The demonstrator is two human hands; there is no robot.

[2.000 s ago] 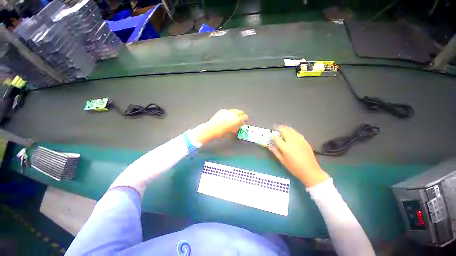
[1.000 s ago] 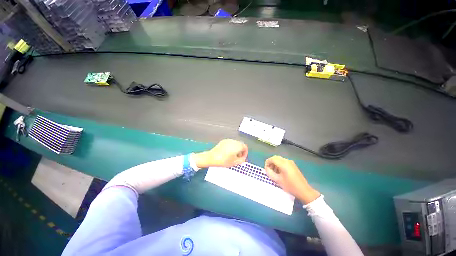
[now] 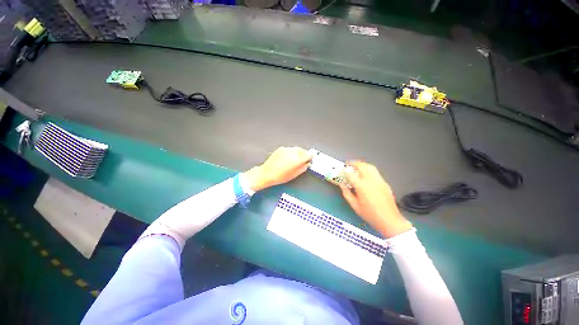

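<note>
A power supply board (image 3: 328, 166) with its whitish solder side up is between my two hands on the belt's near side. My left hand (image 3: 286, 166) touches its left end with the fingers closed together; whether a pad is in the fingertips is too small to tell. My right hand (image 3: 370, 190) grips its right end. The board's black power cord (image 3: 438, 197) lies coiled to the right, partly hidden by my right hand. The white pad sheet (image 3: 327, 238) with rows of small dark marks lies on the green ledge just below my hands.
A green board (image 3: 125, 79) with a coiled cord lies at the belt's left. A yellow-taped board (image 3: 421, 97) with a cord lies at the far right. Striped spare sheets (image 3: 71, 150) are on the left ledge. A grey metal machine (image 3: 541, 296) with a red display stands at the near right.
Both hands have moved up from the pad sheet to the board, and my right hand has taken hold of it. The other boards appear shifted as the view has turned.
</note>
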